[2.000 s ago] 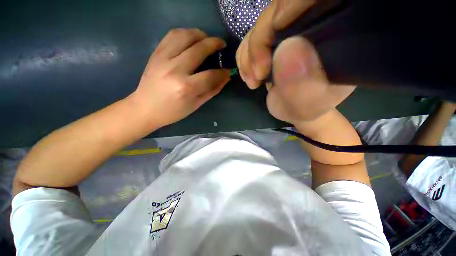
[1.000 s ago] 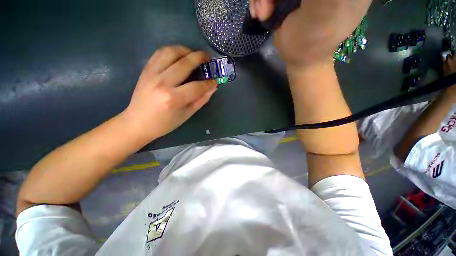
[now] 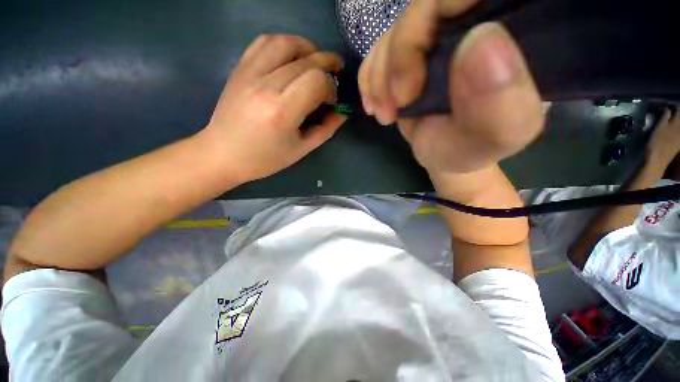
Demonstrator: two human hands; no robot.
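My left hand (image 3: pixel 279 108) holds a small black housing with a green circuit board edge (image 3: pixel 344 109) showing between thumb and fingers; most of the housing is hidden by the fingers. My right hand (image 3: pixel 447 97) is closed around the electric screwdriver (image 3: pixel 596 52), a large dark blur reaching to the upper right edge. The driver's narrow end points left toward the housing; its bit is hidden or too dark to tell, so contact cannot be told. The round screw dish (image 3: pixel 365 22) shows partly behind my right hand at the top.
The black power cord (image 3: pixel 552 206) crosses my right forearm. Several black housings (image 3: pixel 617 128) lie on the green bench (image 3: pixel 112 112) at the right, near a neighbouring person's hand and arm (image 3: pixel 660 145). The bench's front edge runs just before my body.
My right hand and the screwdriver have moved from over the screw dish down toward the housing. My left fingers now cover more of the housing. The view has shifted slightly.
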